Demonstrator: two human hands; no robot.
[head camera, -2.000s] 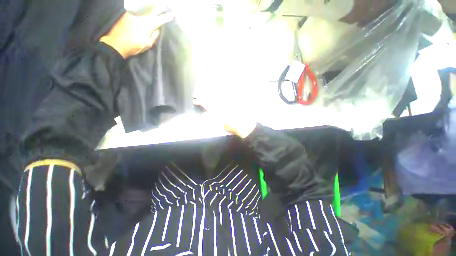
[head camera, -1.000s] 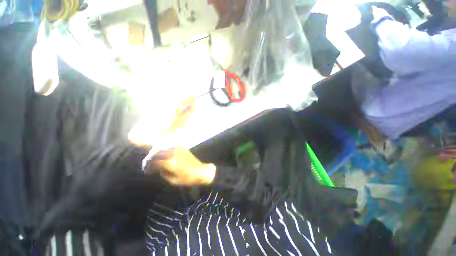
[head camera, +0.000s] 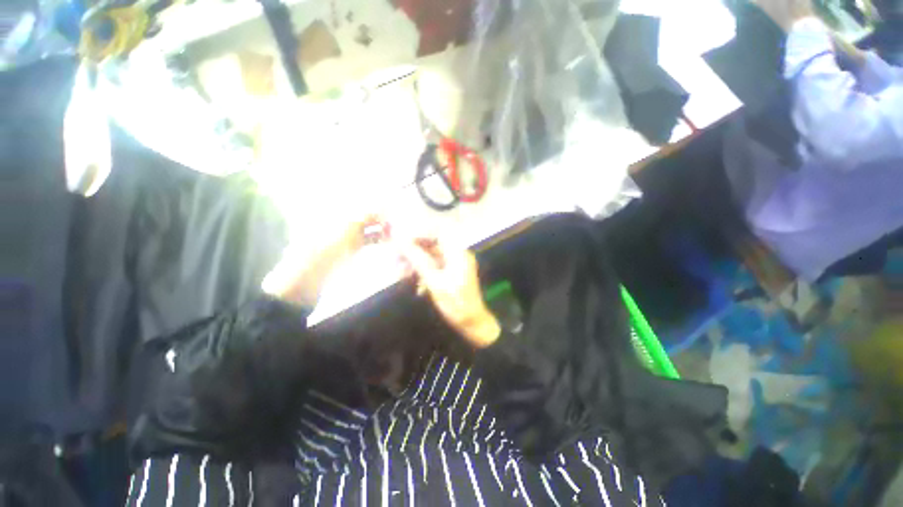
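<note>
My left hand (head camera: 322, 259) is over the white table left of centre, palely washed out by glare. A small red-and-white thing (head camera: 374, 230) shows at its fingertips; I cannot tell whether it is gripped. My right hand (head camera: 455, 289) is at the table's front edge, fingers bent together and pointing up-left, close to the left fingertips. Whether it holds anything is unclear. The dark garment cloth (head camera: 188, 243) hangs in folds left of my hands. Scissors (head camera: 451, 173) with one black and one red loop lie beyond my right hand. The needle area is lost in glare.
The cream machine body (head camera: 366, 40) crosses the top, with a rounded white part (head camera: 89, 139) at left. A clear plastic bag (head camera: 554, 119) lies right of the scissors. Black cut pieces (head camera: 639, 69) lie farther right. A person in lavender (head camera: 822, 188) is at right. Blue scraps (head camera: 792, 386) cover the floor.
The view has swung left since the first frame. My left hand has come from the cloth to the table. My right hand has moved up and right from the cloth at the table edge.
</note>
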